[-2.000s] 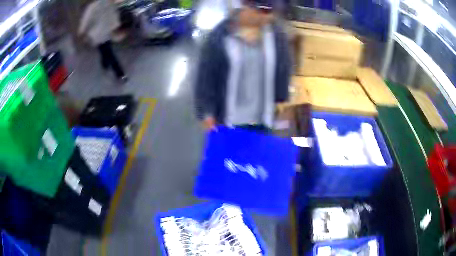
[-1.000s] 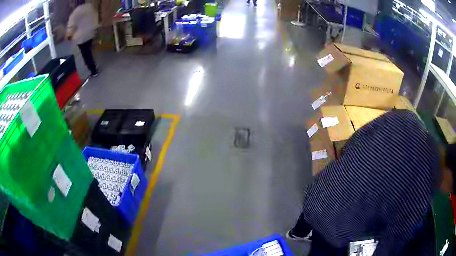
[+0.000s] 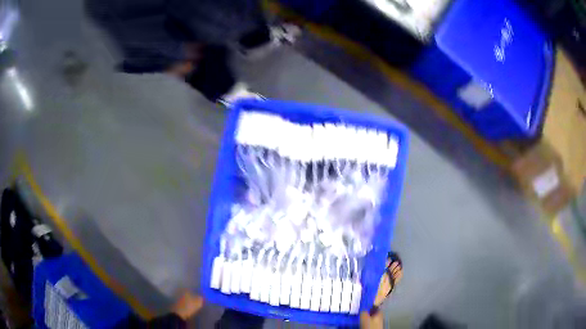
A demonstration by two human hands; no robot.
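Observation:
A blue tote (image 3: 220,193) is in the middle of the view, tilted slightly. White power strips (image 3: 289,286) stand in rows along its near and far ends, with bagged white cords (image 3: 302,212) heaped between them. My left hand (image 3: 186,305) is at the tote's lower left corner, blurred, and grips it. My right hand (image 3: 371,318) grips the lower right corner, partly cut off by the bottom edge. A dark-strapped skin-toned shape beside that corner is too blurred to tell.
A person in dark clothes (image 3: 212,64) is beyond the tote at upper left. Blue totes stand at upper right (image 3: 495,58) and lower left (image 3: 90,283). A cardboard carton (image 3: 543,177) is at right. Yellow floor lines (image 3: 71,231) run along both sides.
The view has swung downward and turned. The filled tote, earlier only at the bottom edge, now fills the middle, and my hands show at its corners.

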